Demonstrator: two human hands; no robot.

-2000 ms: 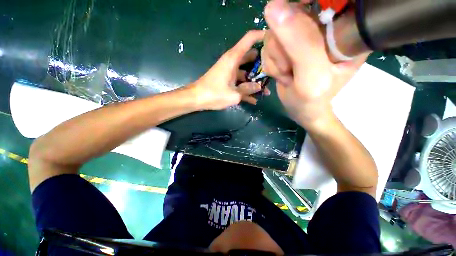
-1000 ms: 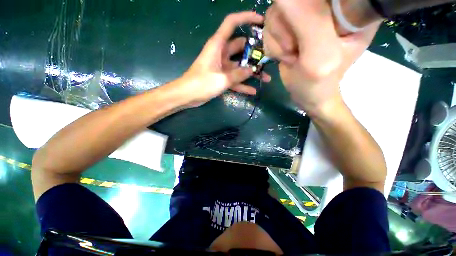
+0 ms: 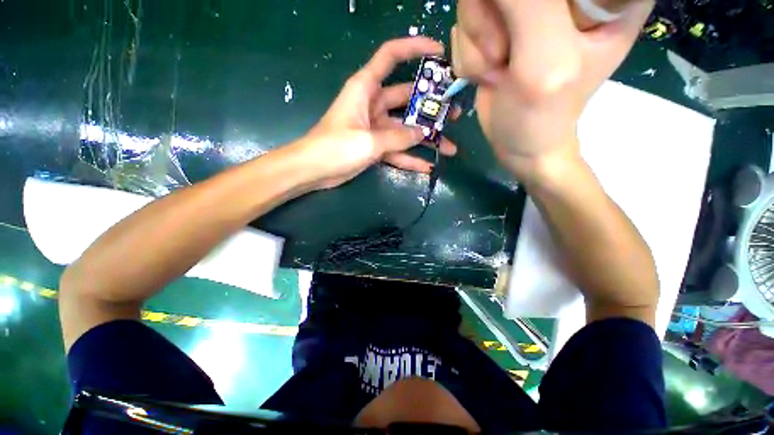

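Observation:
My left hand [image 3: 361, 127] holds a small circuit board [image 3: 429, 100] by its edges, component side up. The board shows a yellow block, white round parts and a blue part. A black cord [image 3: 431, 189] trails from it down to a dark bundle on the bench. My right hand [image 3: 530, 76] is closed around a dispenser, mostly hidden by the hand and cut by the top edge. Its pale-blue nozzle [image 3: 457, 87] points at the board, close to the yellow block. Whether the tip touches cannot be told.
Dark-green bench [image 3: 229, 76] with white specks. A white sheet [image 3: 632, 170] lies under my right forearm, another [image 3: 85, 223] at the left front edge. Clear wrinkled film [image 3: 148, 166] is at left. A white fan [image 3: 755, 242] stands at right. Dark items with yellow spots are at top right.
My left hand has turned the board so its face shows fully; it was mostly hidden at first. My right hand has shifted slightly, and the nozzle now shows clearly beside the board.

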